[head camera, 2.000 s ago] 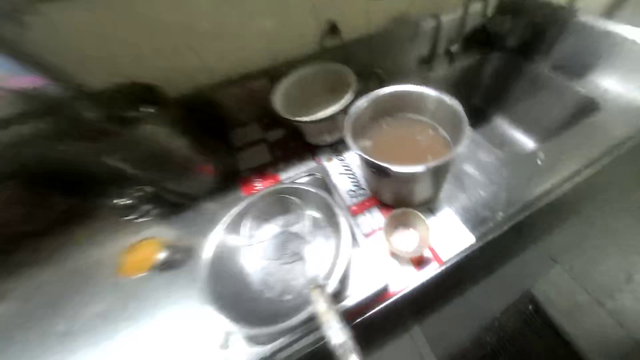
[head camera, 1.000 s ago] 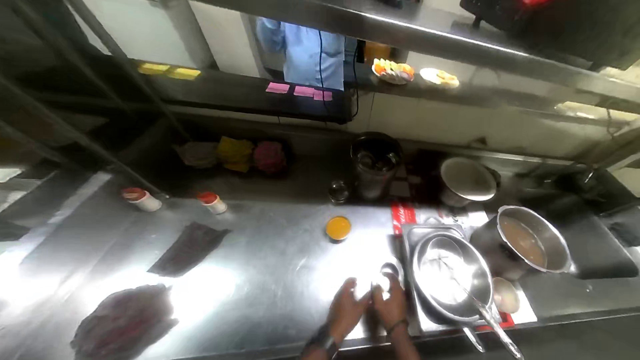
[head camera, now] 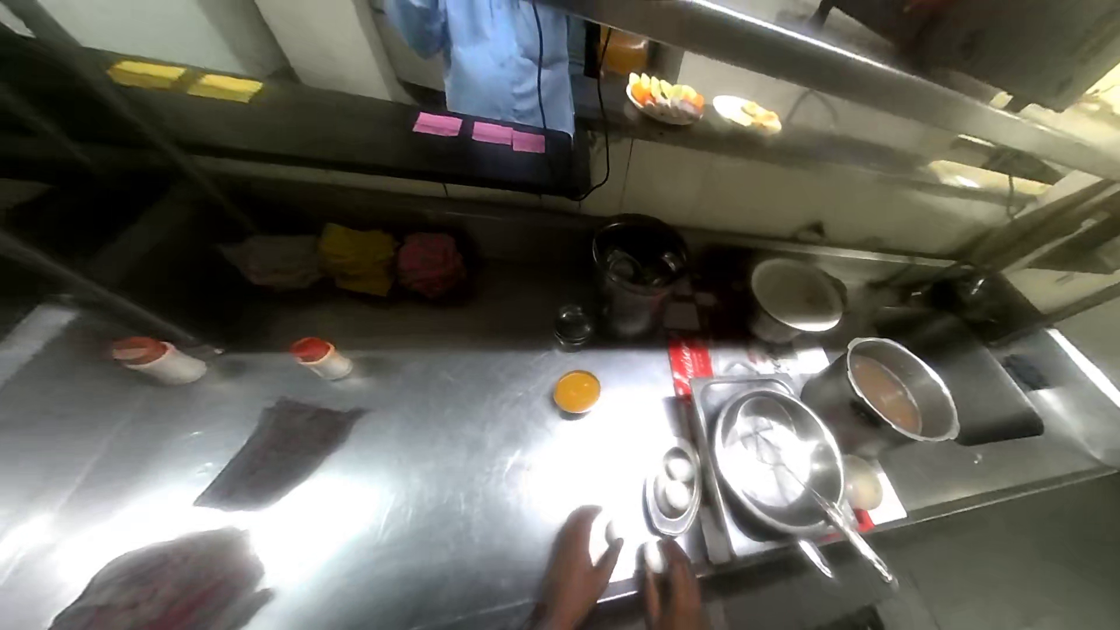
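Note:
My left hand (head camera: 577,564) is at the counter's front edge, thumb and fingers curved around a bright white patch; glare hides whether it is an object. To its right, my right hand (head camera: 674,588) has a small white rounded thing (head camera: 654,556) at its fingertips. The hands are apart. Just beyond my right hand stands an oval steel dish (head camera: 670,526) with two white egg-like things (head camera: 676,479) in it. Right of the dish, a steel pan (head camera: 770,455) with a long handle rests over a rectangular steel tray (head camera: 705,464). A bowl of orange-yellow contents (head camera: 577,392) sits farther back.
A deep pot of brownish liquid (head camera: 888,394), a pale-topped pot (head camera: 796,296) and a dark container (head camera: 637,280) stand right and back. Left are two red-topped white containers (head camera: 324,357) and dark cloths (head camera: 280,451). A person in light blue (head camera: 507,61) stands beyond, near shelved plates (head camera: 667,101).
The view has swung left since the first frame, where no hands showed. My hands were close together a second ago and are now apart, with the oval dish more exposed beyond them.

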